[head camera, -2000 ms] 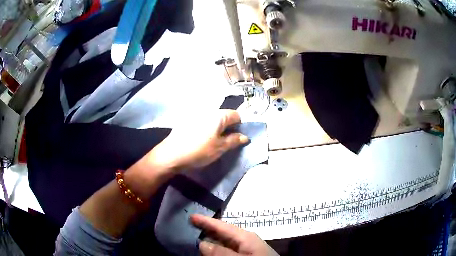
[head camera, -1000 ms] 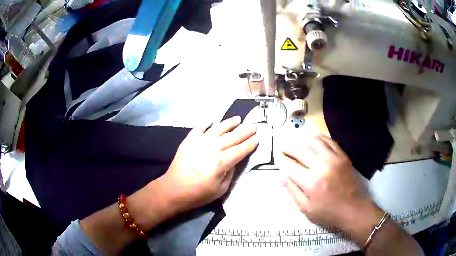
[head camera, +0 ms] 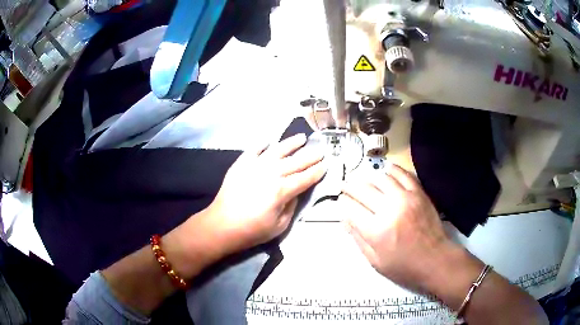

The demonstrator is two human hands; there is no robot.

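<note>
The garment being sewn [head camera: 133, 190], dark cloth with pale grey-blue areas, lies left of the needle. My left hand [head camera: 264, 190] lies flat on its pale part, fingertips just left of the presser foot [head camera: 336, 143]. My right hand [head camera: 394, 222] lies in front of the needle and to its right, fingertips at the cloth edge. The pale cloth under the lamp is overexposed, so its edge between my hands is hard to see. I cannot tell whether either hand grips it.
The cream-white sewing machine [head camera: 470, 70] fills the back right. Black cut pieces [head camera: 451, 165] lie under its arm. A blue paddle-shaped arm [head camera: 184, 51] hangs over the cloth. A printed ruler [head camera: 305, 306] runs along the table's front edge. A red item [head camera: 28, 172] is at the left.
My right hand has come up from the front edge to beside the needle. My left hand has flattened near the presser foot. Since one second ago, my right hand has shifted slightly left.
</note>
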